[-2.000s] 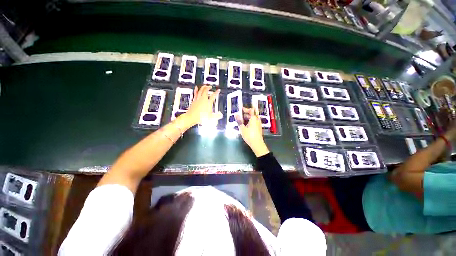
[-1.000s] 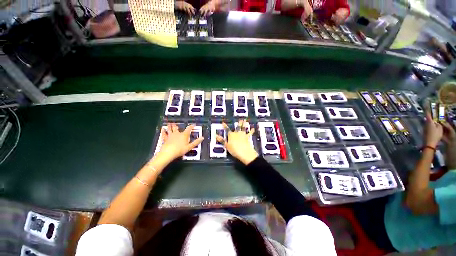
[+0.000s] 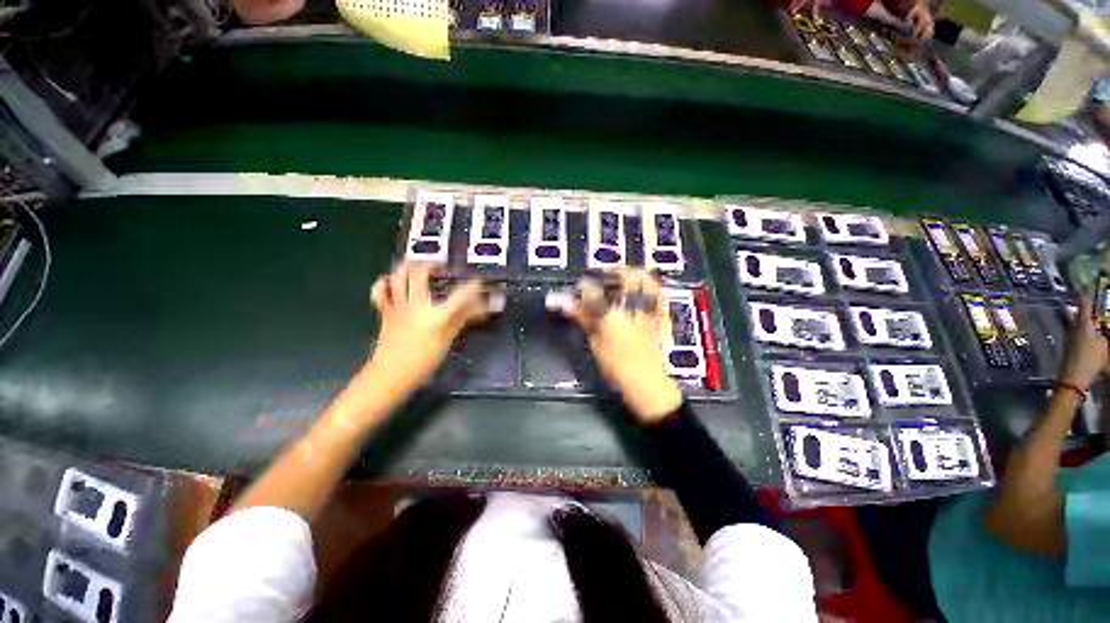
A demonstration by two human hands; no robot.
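A clear ten-pocket tray (image 3: 521, 365) lies in front of me. Its back row holds white-backed phones (image 3: 548, 231) face down. My left hand (image 3: 420, 323) is over the front row's left end, its grip blurred around phones seen edge-on; a pale end shows by the thumb. My right hand (image 3: 631, 335) is over the front row right of centre, also gripping phones, with a pale end at its left. How many each hand holds is hidden. Bare pockets show between the hands. One phone (image 3: 685, 343) lies face down at the right end beside a red pen (image 3: 708, 338).
A full tray of face-down phones (image 3: 797, 326) lies to the right, and another tray holds face-up yellow-framed phones (image 3: 998, 329). More phones (image 3: 97, 505) lie at lower left. A person's arm (image 3: 1035, 469) is at far right. The green conveyor (image 3: 548, 128) runs behind.
Both hands have closed around front-row phones and raised them; middle front pockets that held phones now show bare. The view has also shifted.
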